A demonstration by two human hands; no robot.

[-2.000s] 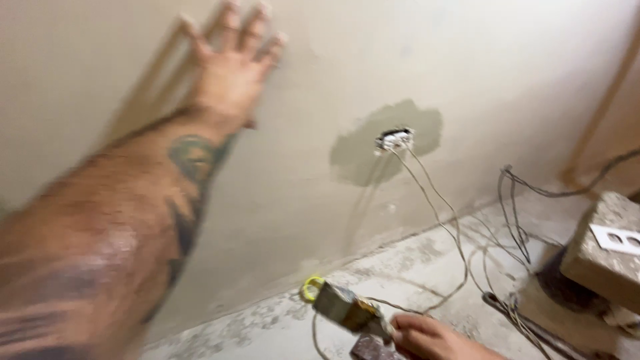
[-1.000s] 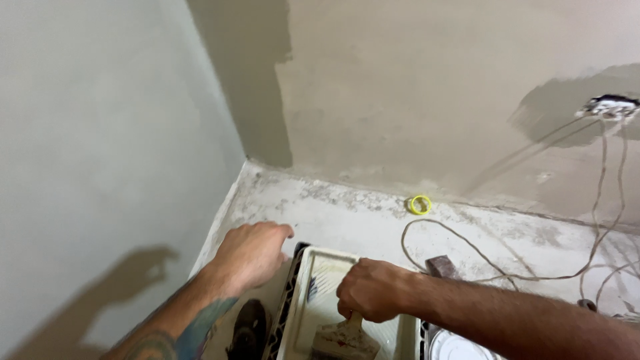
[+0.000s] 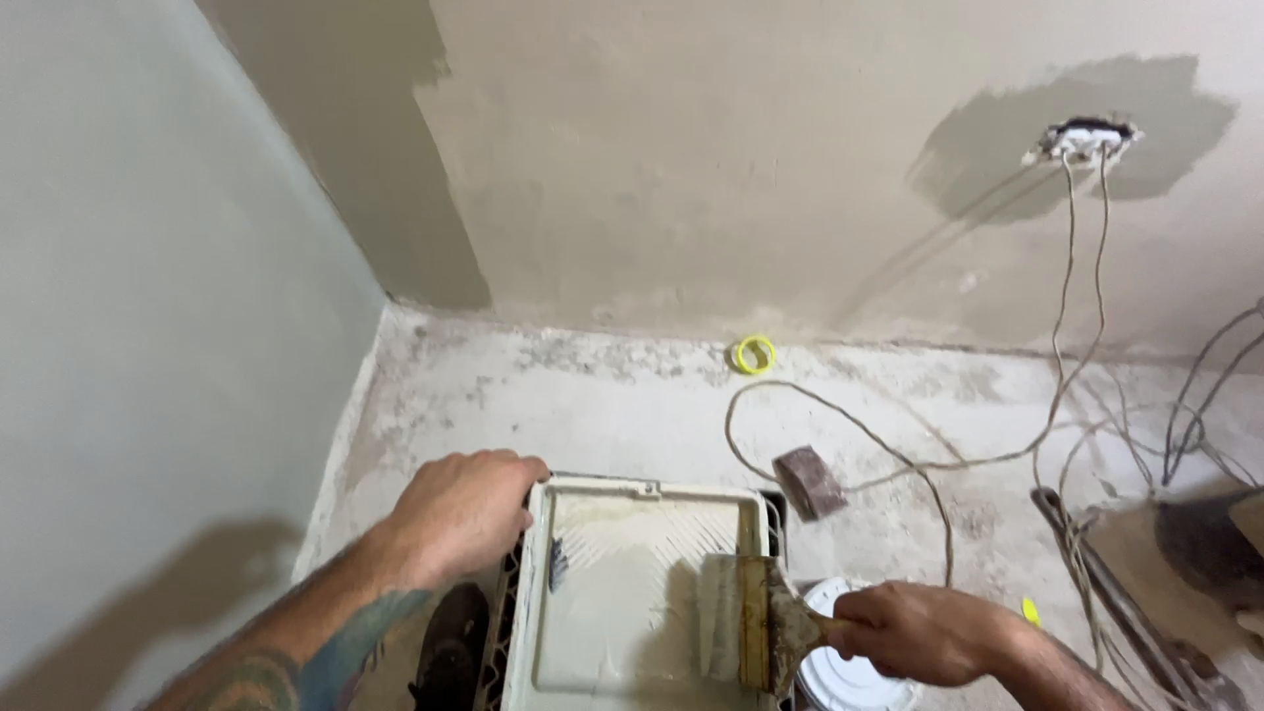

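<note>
My left hand (image 3: 469, 513) grips the top left corner of a white plastic paint tray (image 3: 647, 491), which sits on a dark crate (image 3: 502, 612). The tray holds pale paint over its ribbed surface. My right hand (image 3: 918, 632) is closed around the handle of a wide paintbrush (image 3: 765, 627), whose bristles are over the paint at the tray's right side. Just below the brush handle, a white bucket lid (image 3: 859, 681) shows partly under my right hand.
A yellow plastic ring (image 3: 754, 355) and a brown sanding sponge or block (image 3: 810, 483) lie on the floor. Two cables (image 3: 1066, 247) hang from a wall socket opening (image 3: 1088, 138) and loop across the floor. A metal bar (image 3: 1116, 592) lies at right. A dark shoe (image 3: 454, 642) is left of the crate.
My left hand has gone from flat on the wall, two seconds ago, to the tray's corner. The brush in my right hand has moved to the tray's right side. The view has swung left.
</note>
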